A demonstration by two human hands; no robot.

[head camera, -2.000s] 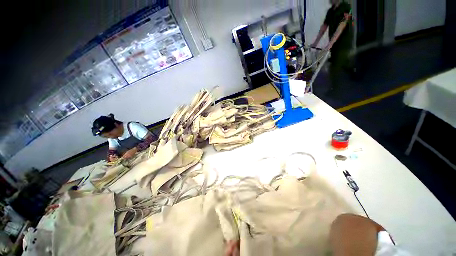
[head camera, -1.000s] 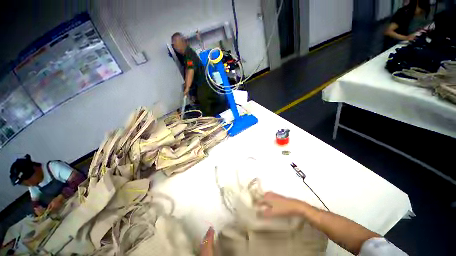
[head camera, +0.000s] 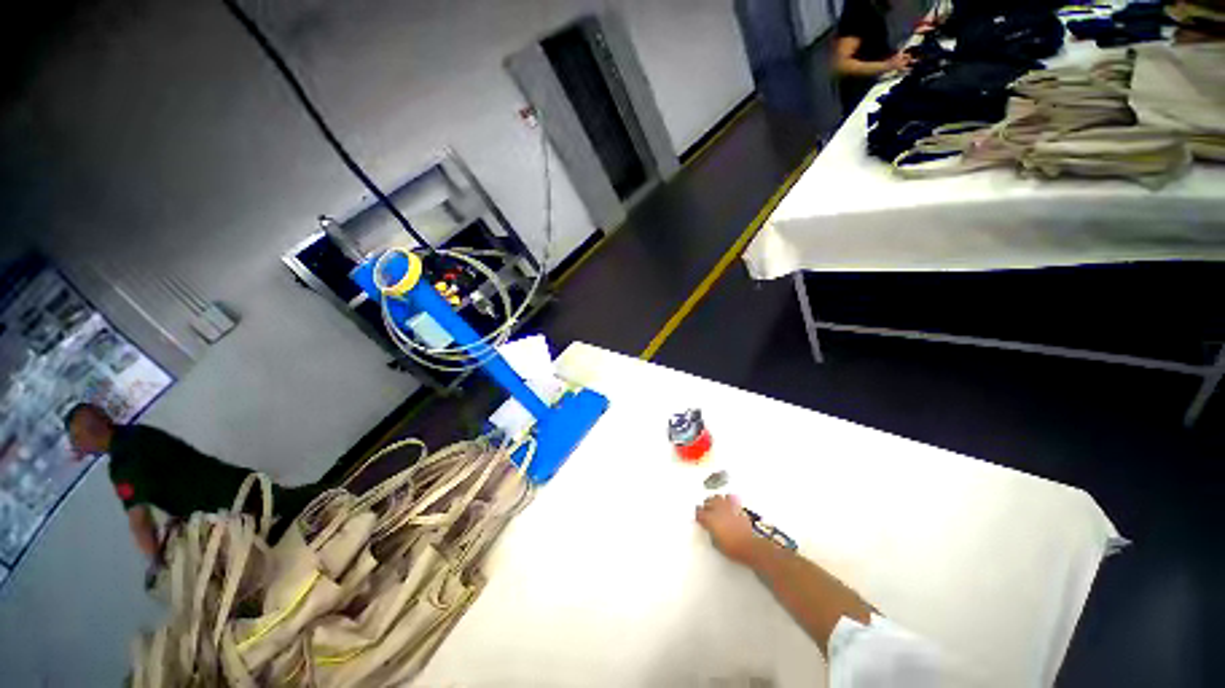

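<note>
My right hand (head camera: 730,528) reaches onto the white table (head camera: 605,565), with the forearm coming from the lower right. The dark and metal thread snips (head camera: 771,532) lie right beside it, partly covered by the hand. Whether the fingers touch or hold them, I cannot tell. A small flat metal piece (head camera: 716,479) lies just beyond my fingertips. The red container with a metal top (head camera: 689,437) stands a little farther off. My left hand is out of the picture.
A pile of beige bags with straps (head camera: 323,578) covers the left side. A blue stand (head camera: 558,433) with coiled hoses stands at the table's far corner. A person in dark clothes (head camera: 182,470) is beyond the pile. Another table (head camera: 967,222) holds dark and beige goods, with a person behind it.
The view has swung right. My right hand has let go of the beige bag and moved over to the snips. My left hand and the bag in front of me have left the picture.
</note>
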